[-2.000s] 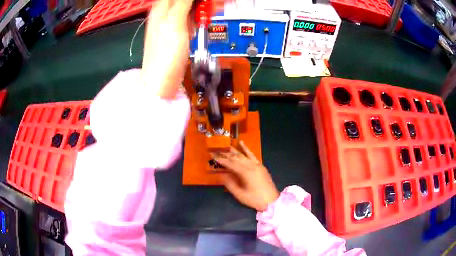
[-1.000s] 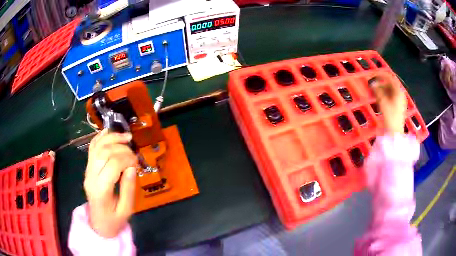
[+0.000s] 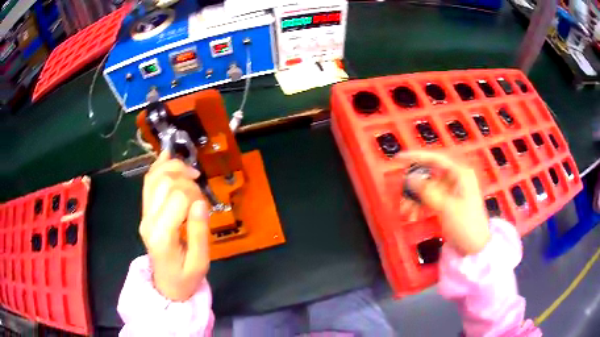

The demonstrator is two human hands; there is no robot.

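The orange test fixture [image 3: 263,204] stands on the green bench, left of centre, with a dark nest [image 3: 228,232] low on its front. My left hand [image 3: 174,227] is closed at the silver clamp linkage [image 3: 179,143]; the fingers hide the red grip. My right hand [image 3: 457,197] pinches a small dark watch unit [image 3: 416,181] between thumb and fingers over the front left part of the right-hand foam tray [image 3: 365,207]. The fingers partly cover the unit. Black units sit in many of this thick red-orange tray's pockets, one of them in the front left corner pocket [image 3: 431,250].
The thinner left-hand foam tray [image 3: 59,283] holds several black units. Behind the fixture stand the blue tester box [image 3: 197,72] with a tape roll [image 3: 151,23] on top, and the white power supply [image 3: 309,39]. A pale test lead [image 3: 249,85] runs to the fixture.
The view has turned right. My left hand has come down from the raised red grip. My right hand left the nest, reached the tray's far right part, then moved back left and nearer over the tray.
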